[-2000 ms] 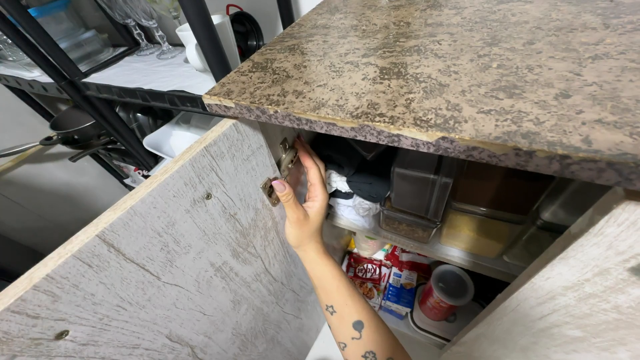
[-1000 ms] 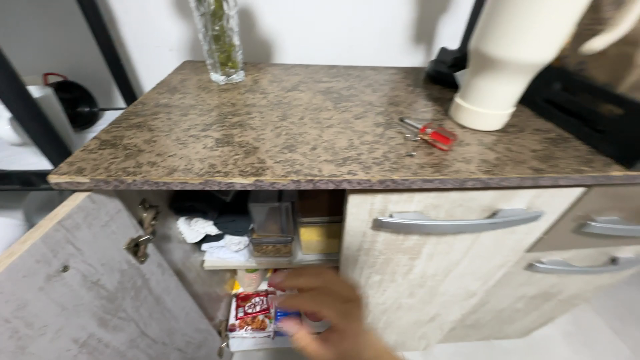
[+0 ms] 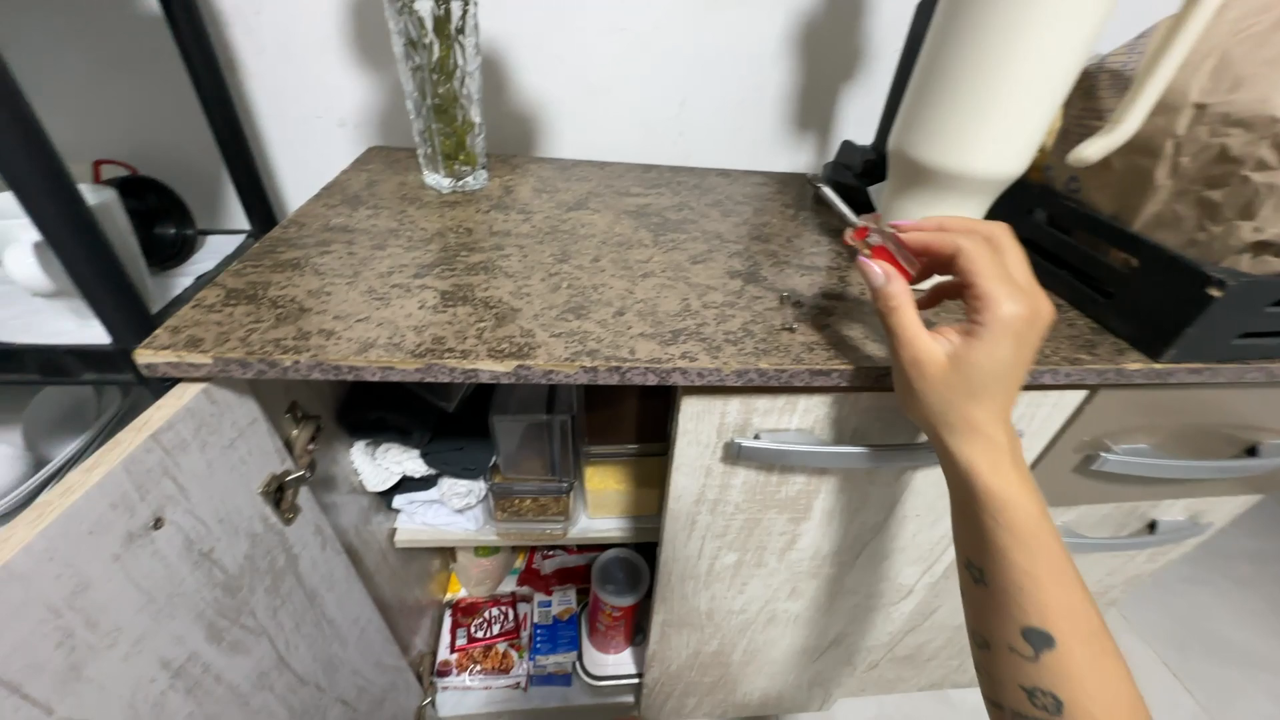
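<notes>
My right hand (image 3: 965,310) holds a screwdriver (image 3: 885,248) by its red and clear handle, above the right part of the speckled countertop (image 3: 560,270); the metal shaft points up and left. A few small screws (image 3: 787,312) lie on the countertop, left of the hand. At the lower left, the cabinet door (image 3: 200,580) stands swung out, a metal hinge (image 3: 290,465) on its inner face near the top. My left hand is not in view.
A glass vase (image 3: 450,110) stands at the back, a cream tumbler (image 3: 960,120) and a black rack (image 3: 1130,280) at the right. A black metal shelf (image 3: 110,220) is at the left. Containers, cloths and food packs fill the cabinet shelves (image 3: 520,537). Bar handles (image 3: 840,453) stick out in front.
A hand was at the upper door hinge two seconds ago. The screwdriver, lying on the countertop one second ago, is now in my right hand. The view has swung right.
</notes>
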